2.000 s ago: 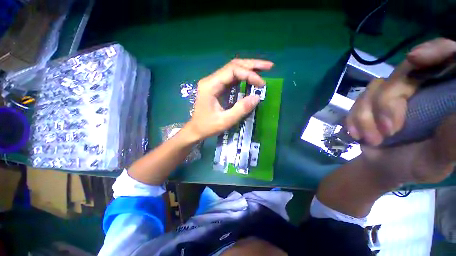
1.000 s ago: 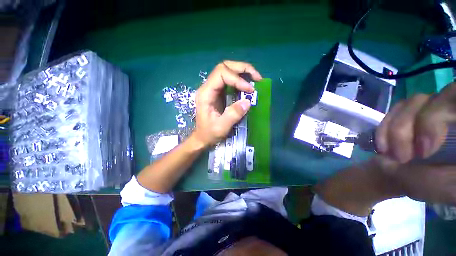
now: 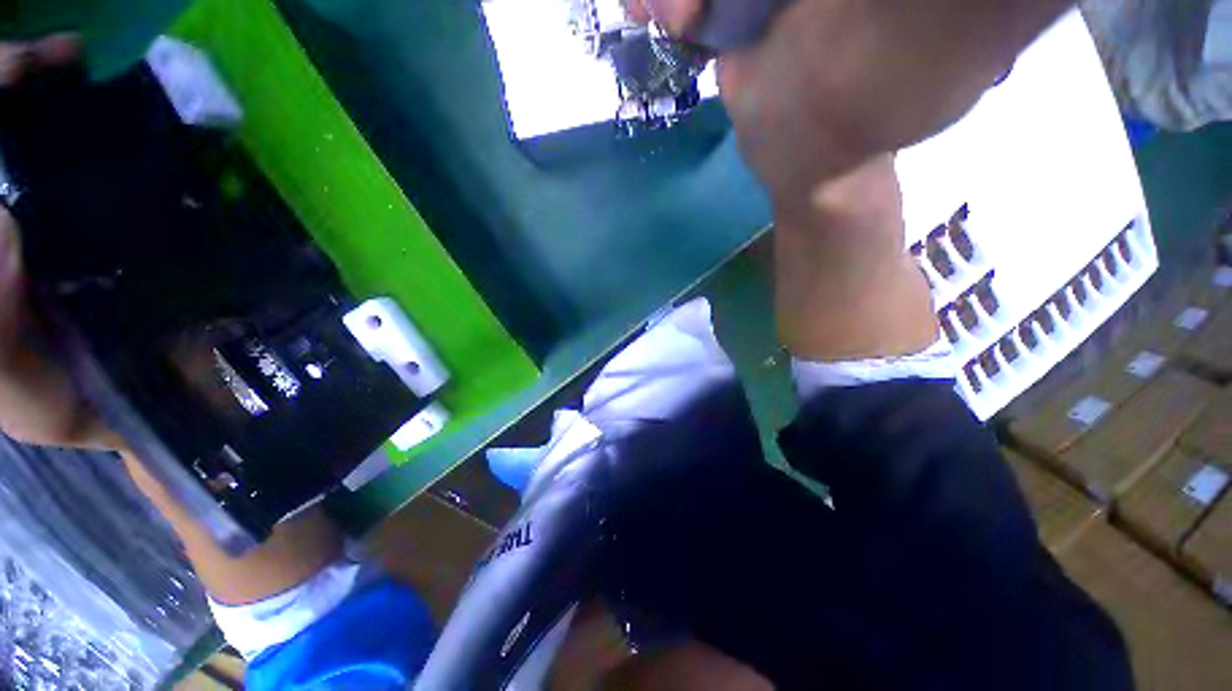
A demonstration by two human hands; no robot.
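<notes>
The black housing (image 3: pixel 203 297), with small white print, lies slanted over the green jig (image 3: pixel 365 230) at the left. White blocks of the jig show beside its right edge. My left hand (image 3: pixel 41 371) is at the far left edge, partly hidden by the housing, and grips its side. My right hand (image 3: pixel 824 81) is at the top, cut off by the frame edge, closed on the dark electric screwdriver (image 3: pixel 746 16), of which only a small part shows. The screwdriver is at the screw feeder (image 3: pixel 561 81), whose metal mouth parts show; the bit's tip cannot be made out.
A white tray (image 3: pixel 1047 162) with rows of small dark parts is at the right, below the bench edge. Brown cartons (image 3: pixel 1148 432) with white labels stand at the lower right. Clear plastic trays (image 3: pixel 68 594) are at the lower left.
The view has tilted and moved closer, towards the right. The housing now looks larger, and my left hand has shifted from its top end to its left side. My right hand remains near the feeder.
</notes>
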